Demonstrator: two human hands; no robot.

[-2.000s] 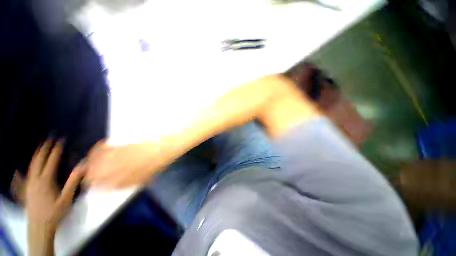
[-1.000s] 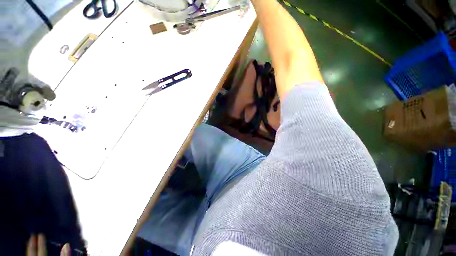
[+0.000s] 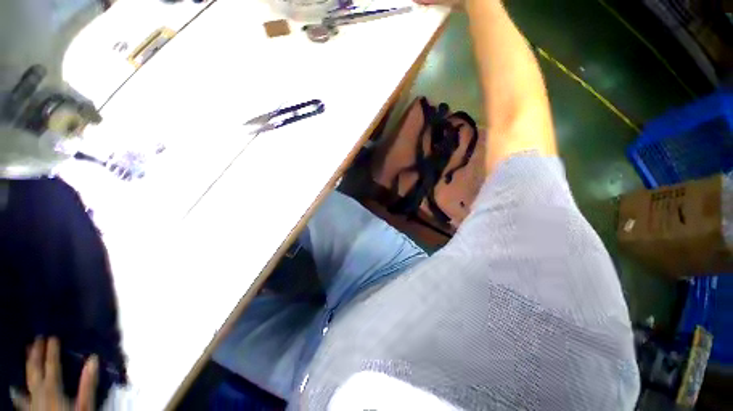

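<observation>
A black garment piece (image 3: 52, 265) lies flat on the white table (image 3: 217, 241) at the far left, its upper end at the sewing machine (image 3: 56, 120). My left hand (image 3: 55, 381) rests on the cloth at the lower left, fingers spread, partly cut off by the frame's edge. My right arm reaches up to the far right end of the table. My right hand (image 3: 450, 3) is almost wholly cut off by the top edge, so its grip is hidden. Black-handled thread snips (image 3: 293, 114) lie on the table between the hands.
Metal machine fittings (image 3: 321, 30) and a small brown square (image 3: 276, 29) are at the table's top. Black straps (image 3: 438, 152) lie on brown cardboard (image 3: 398, 152) beside the table. A blue crate (image 3: 683, 140) and cardboard box (image 3: 671, 221) stand at the right.
Since one second ago, the view has shifted slightly. My left hand shows more on the cloth. My right arm stays stretched to the far table end, where it was out of the cloth area.
</observation>
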